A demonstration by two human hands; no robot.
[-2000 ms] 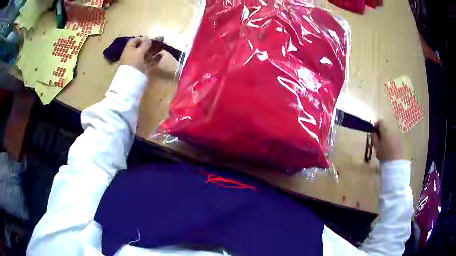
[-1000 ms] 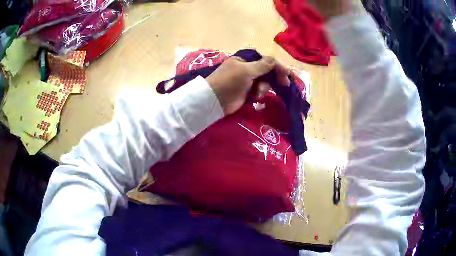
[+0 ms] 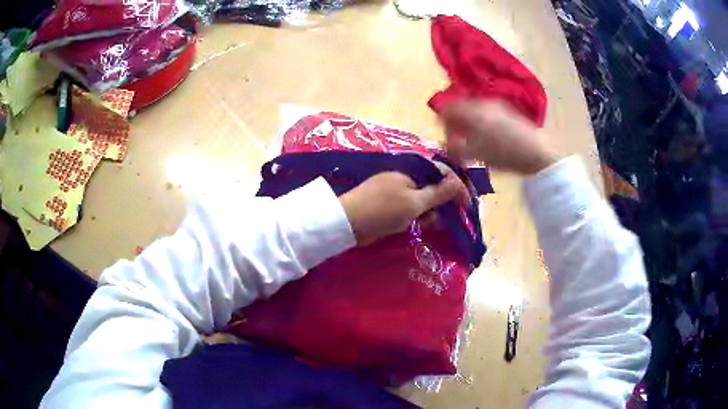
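A polybagged red garment packet (image 3: 351, 295) with white print lies in front of me on the table. A dark navy tying strip (image 3: 319, 166) runs across its upper part and hangs down its right side. My left hand (image 3: 395, 204) is on the packet with its fingers closed on the strip near the middle. My right hand (image 3: 491, 134) is blurred, raised just beyond the packet's upper right, against the near end of a crumpled loose red garment (image 3: 491, 68). Whether it holds anything cannot be told.
Dark red packets (image 3: 120, 40) lie in a red round tub (image 3: 168, 78) at the far left. Yellow sticker sheets (image 3: 40, 176) and a dark green stick (image 3: 64, 104) lie at the left. Thread snips (image 3: 512, 334) lie right of the packet. Shiny plastic bags (image 3: 271, 9) line the far edge.
My right hand has come back down from the top edge towards the packet. My left hand and the strip now sit lower in the picture, and the far edge has come into view.
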